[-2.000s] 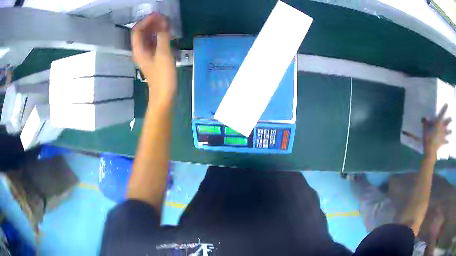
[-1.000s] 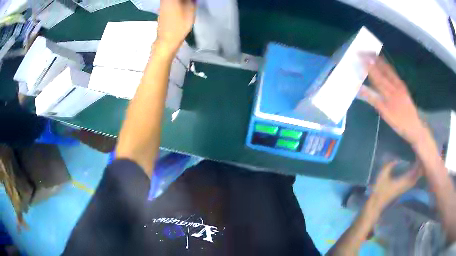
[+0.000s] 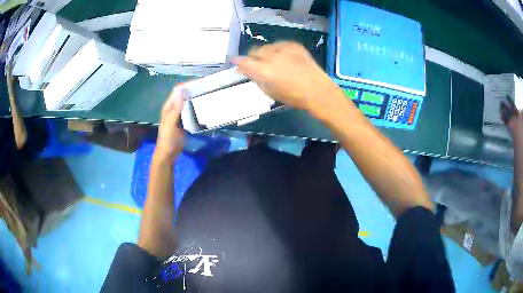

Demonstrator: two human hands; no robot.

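Observation:
An open white box (image 3: 198, 121) is held just in front of my body, over the front edge of the green bench, with its open side towards me. A bright white block (image 3: 232, 105) sits inside its grey-white rim. My left hand (image 3: 174, 117) grips the box's left end. My right hand (image 3: 281, 71) is over its upper right corner, fingers on the edge; the fingertips are partly hidden. The blue digital scale (image 3: 381, 48) stands to the right with a bare platform and lit green displays.
A stack of white boxes (image 3: 182, 34) stands behind the open box. More white boxes (image 3: 89, 77) lean at the left. White scraps (image 3: 256, 35) lie on the green bench (image 3: 433, 109). At the far right another person's hand (image 3: 508, 110) touches a white box (image 3: 498, 97). A blue stool (image 3: 155, 171) is below.
The white box that lay on the scale is gone from it. My hands, earlier apart, are now together on an open box. The view has shifted, so the scale appears higher and further right.

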